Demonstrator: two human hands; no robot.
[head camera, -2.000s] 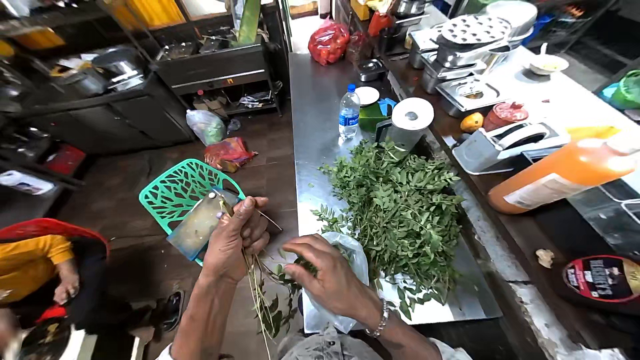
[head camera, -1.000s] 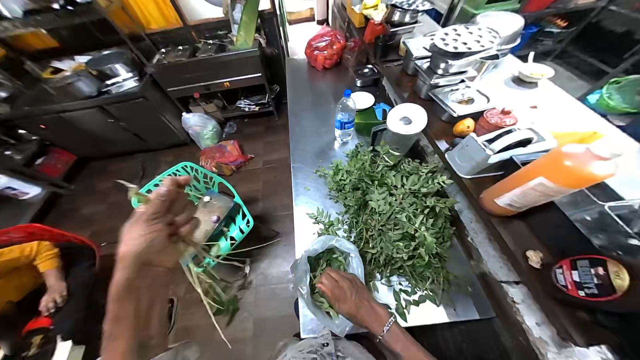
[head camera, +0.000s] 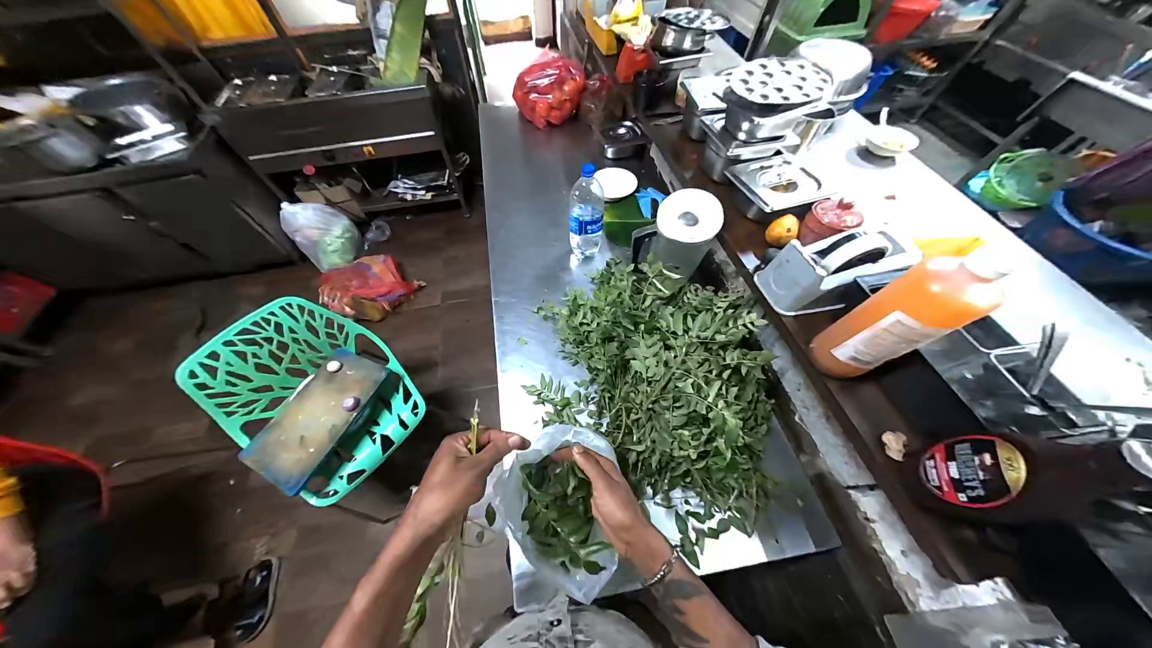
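My left hand (head camera: 468, 472) is closed around several thin plant stems (head camera: 454, 576), which hang down below it, at the left rim of a pale plastic bag (head camera: 589, 580). Green leaves (head camera: 553, 517) lie inside the open bag. On the bag's right side is my right hand (head camera: 607, 490), its thumb and fingers at the rim and the leaves; whether it pinches the plastic cannot be made out. A big heap of leafy green sprigs (head camera: 666, 387) covers the steel table (head camera: 531, 225) just beyond and right of the bag.
Behind the heap stand a water bottle (head camera: 586, 216) and a steel jug-like container (head camera: 686, 234). An orange bottle (head camera: 909, 310) and a tape dispenser (head camera: 837, 265) are on the right counter. A green plastic chair (head camera: 270, 351) holding a box stands left. A seated person's hand (head camera: 13, 558) shows far left.
My left hand, out over the green chair with the stems a second ago, has come right to the bag's rim. My right hand has moved from inside the bag to its right side.
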